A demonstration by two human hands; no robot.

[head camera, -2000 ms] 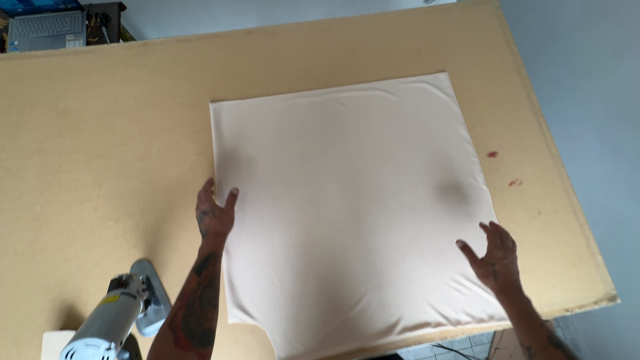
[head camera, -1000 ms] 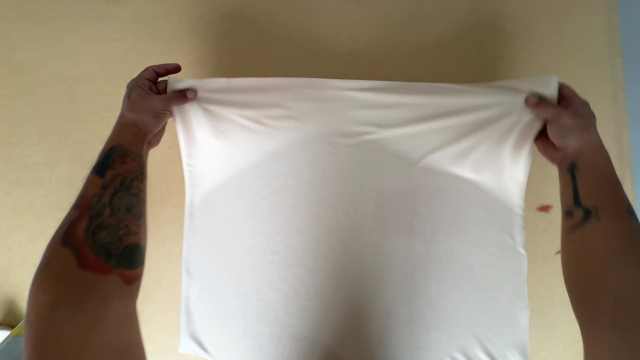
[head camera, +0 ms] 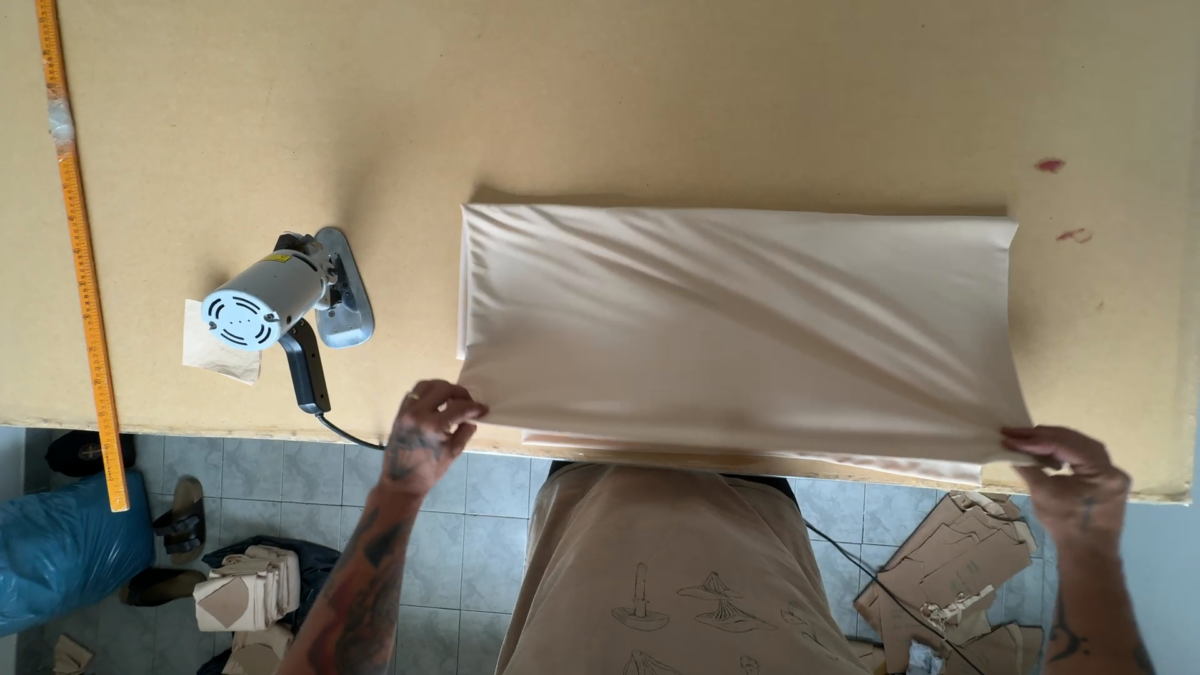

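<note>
A pale beige fabric piece (head camera: pixel 731 319) lies folded over on itself near the front edge of the table, with creases running diagonally across its top layer. My left hand (head camera: pixel 433 436) pinches its near left corner between thumb and fingers. At the near right corner, my right hand (head camera: pixel 1073 473) grips the cloth. Both held corners are at the table's front edge, and a lower layer shows beneath the fold there. Left of the fabric, apart from it, an electric round-knife cloth cutter (head camera: pixel 286 295) stands on its metal base.
An orange measuring stick (head camera: pixel 84 262) lies at the left, overhanging the table edge (head camera: pixel 375 445). A small fabric scrap (head camera: pixel 211 347) is beside the cutter. Below are a blue plastic bag (head camera: pixel 75 544), sandals, folded cloth bundles (head camera: pixel 248 595) and cardboard pattern pieces (head camera: pixel 961 562). The cutter's cable hangs over the edge.
Two seconds ago the fabric lay spread with my hands at its sides. One second ago my hands held its upper corners; now they have come toward me and the cloth is folded over.
</note>
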